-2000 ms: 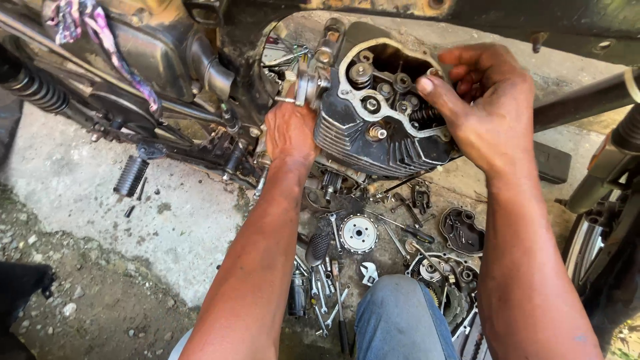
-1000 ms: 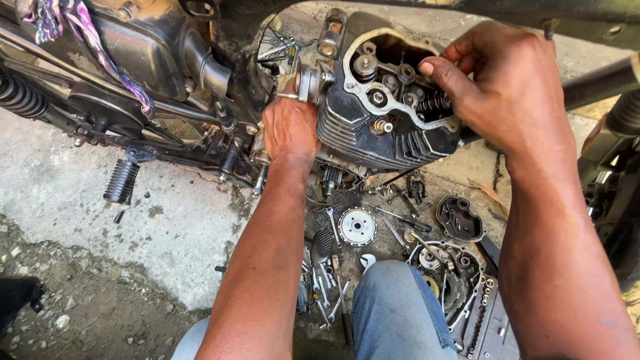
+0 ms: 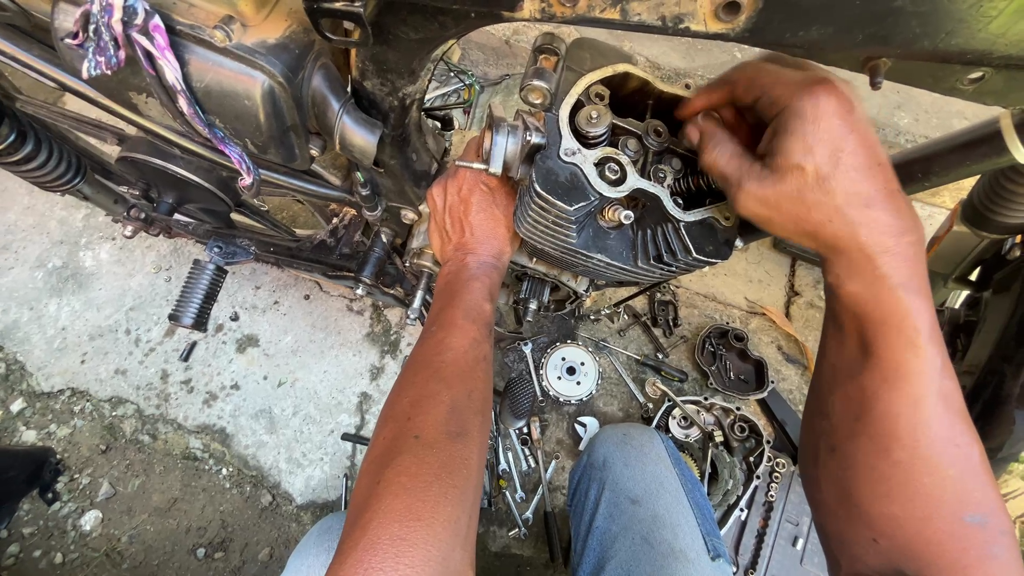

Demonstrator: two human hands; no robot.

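The finned cylinder head [image 3: 624, 232] of a motorcycle engine is uncovered, with valve springs [image 3: 594, 126] and rocker parts showing inside. My right hand [image 3: 788, 152], slightly blurred, is at the right rim of its opening with thumb and index finger close together; whether something small is between them cannot be made out. My left hand [image 3: 472, 208] reaches under the metal intake flange [image 3: 508, 146] at the engine's left side, its fingers hidden behind it. A spark plug [image 3: 616, 214] stands in the fins between my hands.
Above runs the motorcycle frame [image 3: 800, 32]. On the ground lie a round clutch plate part [image 3: 570, 372], a screwdriver [image 3: 664, 369], wrenches [image 3: 532, 372], an adjustable wrench [image 3: 586, 430], a small engine cover [image 3: 732, 360] holding bolts and a larger engine cover [image 3: 756, 436]. A ribbed footpeg [image 3: 198, 294] juts out at left.
My right hand has stayed around the right rim of the cylinder head, its fingers shifting in pose. My left hand keeps its place beside the engine.
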